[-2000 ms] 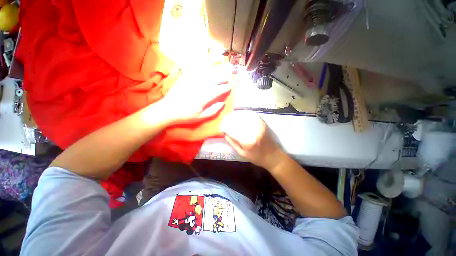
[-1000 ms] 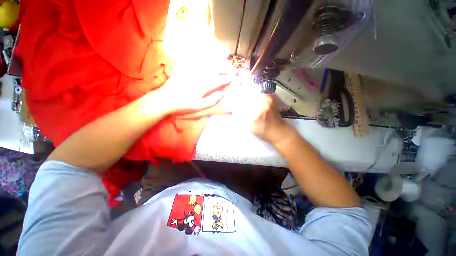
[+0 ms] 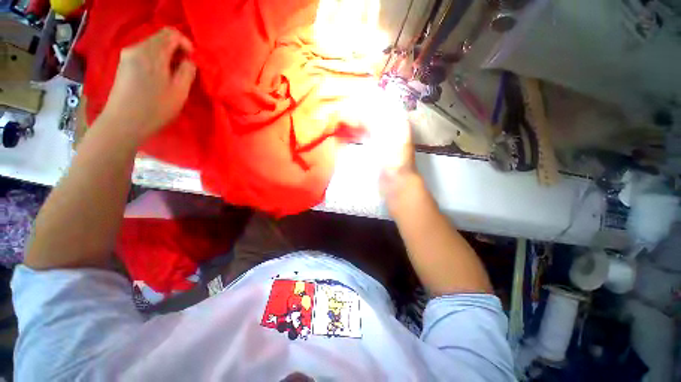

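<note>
Bright red fabric (image 3: 246, 112) lies bunched over the machine bed (image 3: 463, 183), with its lower edge hanging over the front. My left hand (image 3: 153, 82) is at the fabric's left part, fingers curled on the cloth. My right hand (image 3: 384, 142) is at the fabric's right edge, just below the needle area (image 3: 403, 86). Strong lamp glare washes out its fingers, so its hold is hidden. The sewing machine head (image 3: 590, 52) fills the upper right.
Dark-handled scissors (image 3: 526, 142) and a tan ruler (image 3: 545, 142) lie right of the needle. White thread cones (image 3: 558, 324) stand below the table's right end. A red heap (image 3: 160, 250) is below the table at left. A yellow ball (image 3: 67, 6) and small items are at upper left.
My left hand has moved from beside the needle to the far left of the fabric. The fabric is more bunched, and more table shows at left. My right hand stays near the needle.
</note>
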